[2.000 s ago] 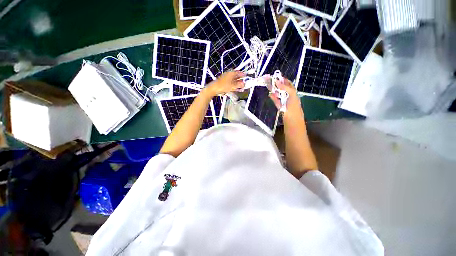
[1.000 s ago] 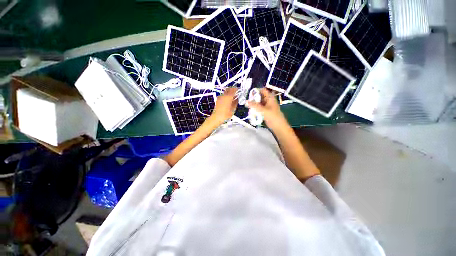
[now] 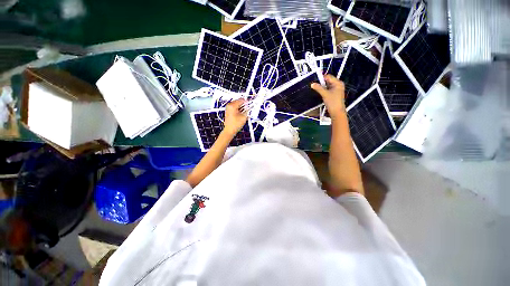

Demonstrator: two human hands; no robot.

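Note:
My left hand (image 3: 235, 116) holds a bunch of white cable (image 3: 258, 103) over the bench, left of centre. My right hand (image 3: 332, 94) grips the upper right edge of a dark solar panel (image 3: 295, 96) with a white frame, which lies tilted in front of me. The cable bunch hangs over this panel's left end. Another panel (image 3: 209, 125) lies partly under my left hand. A rounded pale bundle (image 3: 282, 134) sits at the bench edge close to my body. The fingertips are too small to show any tie.
Many solar panels (image 3: 228, 61) overlap across the green bench (image 3: 187, 114). White-backed stacked panels (image 3: 133, 100) with coiled cords lie at left, beside an open carton (image 3: 92, 117) with a white block. Clear plastic packaging (image 3: 475, 106) is at right. Blue stools (image 3: 120, 195) stand below.
My hands have moved apart. My right hand has left the white cable and taken the panel's edge. My left hand still holds cable, now further left. A panel at right has turned and shifted down.

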